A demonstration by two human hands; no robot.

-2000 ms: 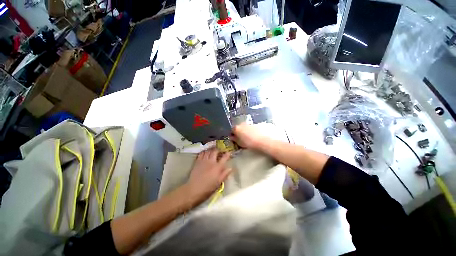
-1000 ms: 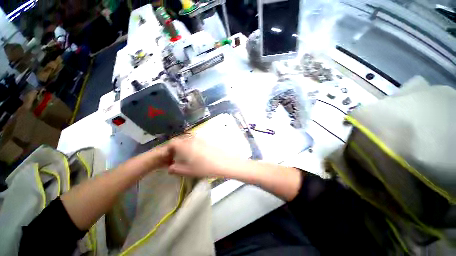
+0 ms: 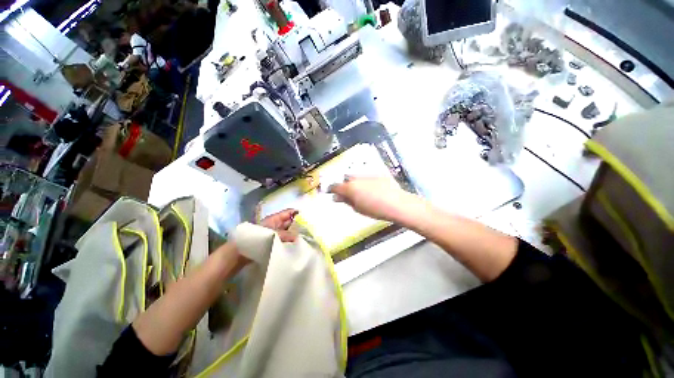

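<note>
A beige bag body [image 3: 277, 303] with yellow edge binding hangs in front of the pattern sewing machine [image 3: 255, 140]. My left hand [image 3: 281, 221] holds its top edge, partly hidden behind the fabric. My right hand [image 3: 353, 193] is over the machine's plate, just right of the yellow-brass work clamp [image 3: 309, 181], fingertips together. Whether it pinches a small piece is too blurred to tell. A white plate with yellow edges [image 3: 336, 221] lies under and in front of my right hand.
Stacked bags [image 3: 111, 244] stand at the left and more [image 3: 643, 177] at the right. A plastic bag of hardware [image 3: 480, 118] lies right of the machine, with loose hardware [image 3: 532, 52] beyond. A control panel [image 3: 458, 18] stands behind. Cartons [image 3: 122, 162] and a person [image 3: 138, 48] are far left.
The bag has come off the machine plate towards me. My hands, together a second ago, are now apart, the left with the bag, the right near the clamp. More bags now show at right.
</note>
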